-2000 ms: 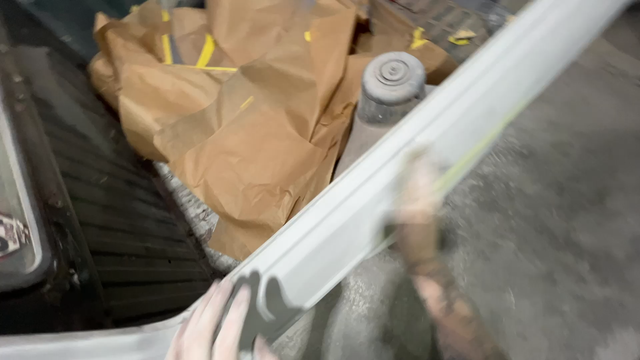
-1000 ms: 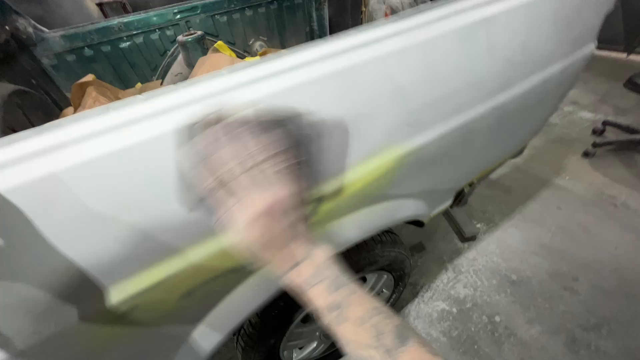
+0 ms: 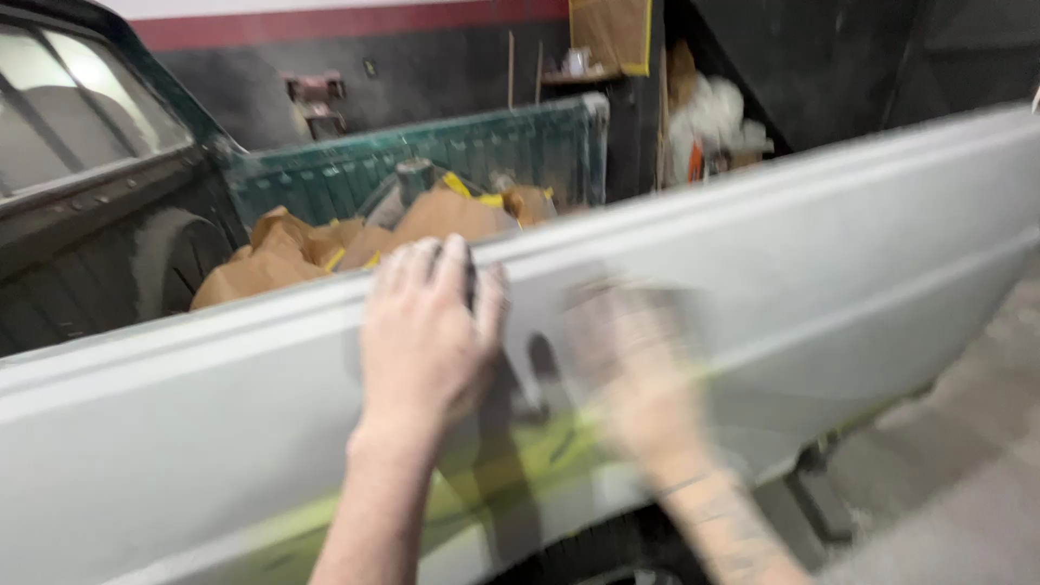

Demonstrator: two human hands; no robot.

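Observation:
A light grey pickup bed side panel (image 3: 812, 276) runs across the view, with a yellow-green filler strip (image 3: 520, 455) low on it above the wheel arch. My left hand (image 3: 426, 333) rests on the panel's top edge, fingers a little apart, holding nothing visible. To its right, my right hand (image 3: 642, 366) lies against the panel's outer face above the yellow-green strip. It is blurred by motion. A dark, flat patch shows around its fingers; whether that is a held pad or shadow cannot be made out.
Crumpled brown masking paper (image 3: 276, 252) with yellow tape fills part of the truck bed. The far green bed wall (image 3: 520, 146) stands behind it. Below the panel is a tire (image 3: 601, 552). A bench grinder (image 3: 315, 97) is near the back wall.
My left hand, out of view one second ago, is now on the panel's top edge. My right hand is still on the outer face. The view has swung up toward the back wall.

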